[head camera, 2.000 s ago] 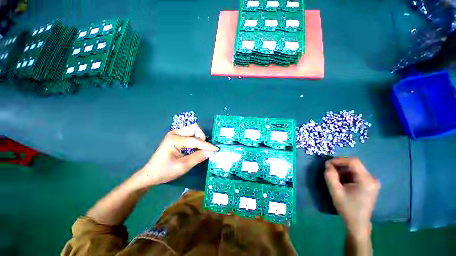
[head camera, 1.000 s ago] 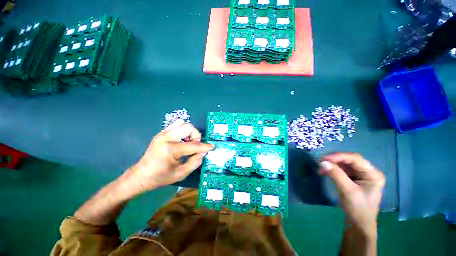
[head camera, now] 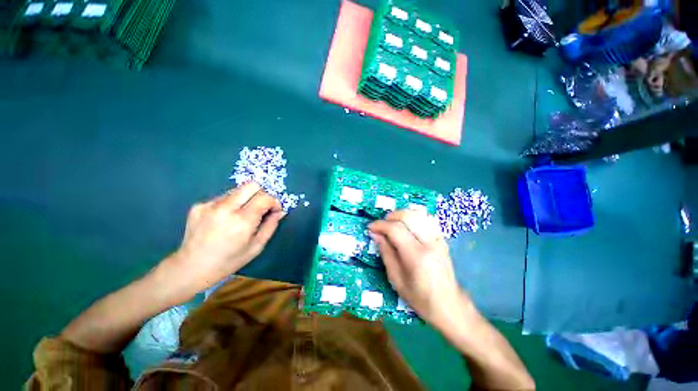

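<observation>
The green PCB panel (head camera: 334, 263) lies in front of me, with a white rectangle on each unit. My right hand (head camera: 417, 263) is over its middle and right part, thumb and finger pinched at the board surface; any component between the tips is too small to tell. My left hand (head camera: 229, 233) is at the lower edge of the left pile of whitish components (head camera: 260, 164), fingertips together at a few loose pieces; whether it grips one cannot be told. The right pile of purplish-white components (head camera: 464, 211) touches the panel's right side, beside my right hand.
A stack of PCB panels (head camera: 409, 61) sits on a pink pad (head camera: 344, 76) beyond the panel. More panels (head camera: 141, 27) stand at the upper left. A blue bin (head camera: 557, 198), clear plastic bags (head camera: 589, 99), a black container (head camera: 528, 27) and a large blue basket (head camera: 620, 34) are at the right.
My left hand has moved from the panel's left edge to the left pile. My right hand has moved left onto the panel. The view has turned and shifted right.
</observation>
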